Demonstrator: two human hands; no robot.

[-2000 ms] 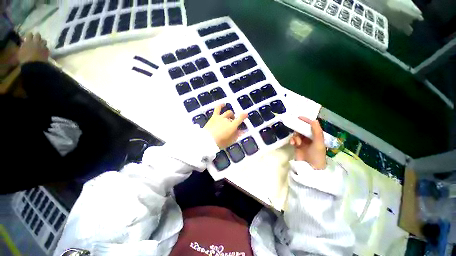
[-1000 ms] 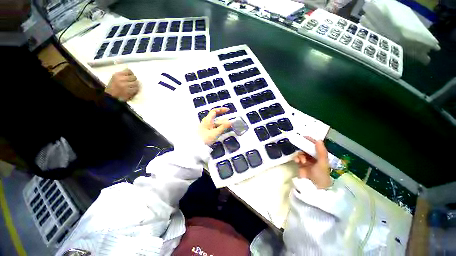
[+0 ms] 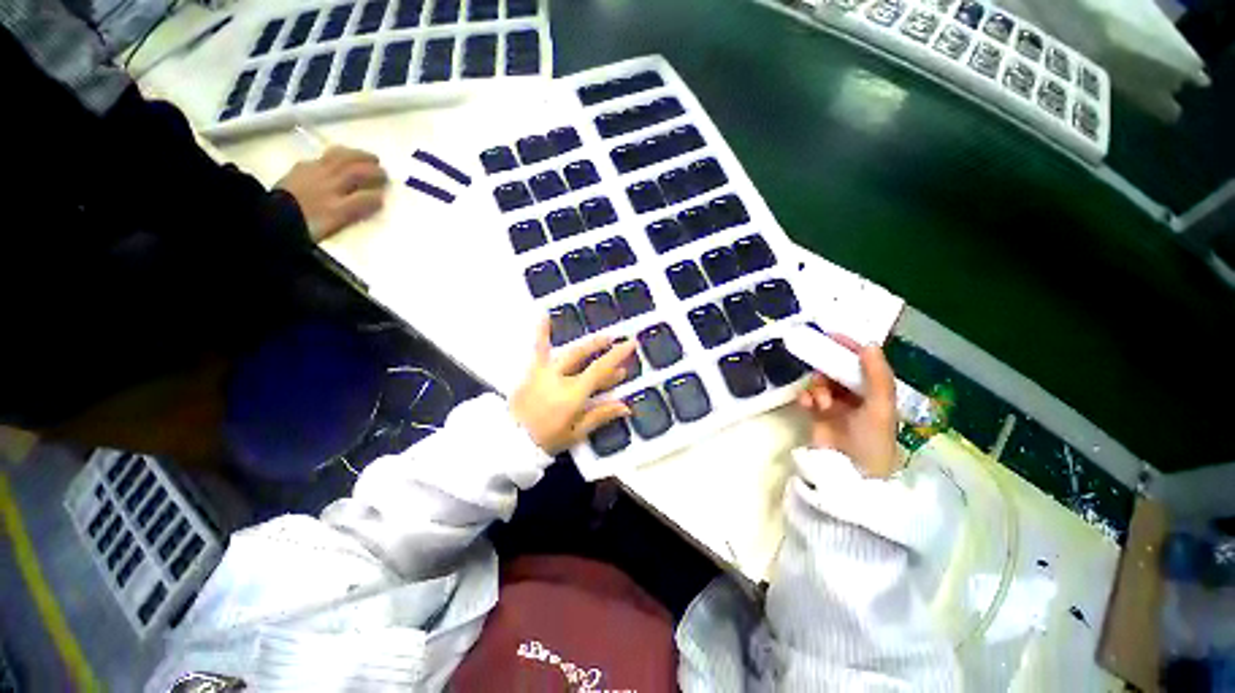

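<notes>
A large white blister tray [image 3: 660,309] holds two columns of glossy black housings [image 3: 660,344] in groups of three. My left hand [image 3: 566,395] lies over the near-left part of the tray with its fingers apart, covering some housings; nothing shows held in it. My right hand [image 3: 856,406] holds a white dispensing pen [image 3: 829,353] at the tray's right edge. The pen's narrow tip points left over the lower right housings. A green and yellow fitting [image 3: 937,409] is at the pen's rear.
Another person's hand [image 3: 337,190] rests on the bench left of two black strips [image 3: 436,176]. A neighbouring tray [image 3: 386,61] lies beyond. A green conveyor belt [image 3: 867,163] runs at right, with a tray of silvery parts [image 3: 995,68]. Stacked trays [image 3: 142,535] stand lower left; a cardboard box [image 3: 1144,582] lower right.
My left hand has moved down and let go of the greyish housing it held a second ago, which now sits in the tray. The other person's arm reaches further in. The right hand still holds the pen.
</notes>
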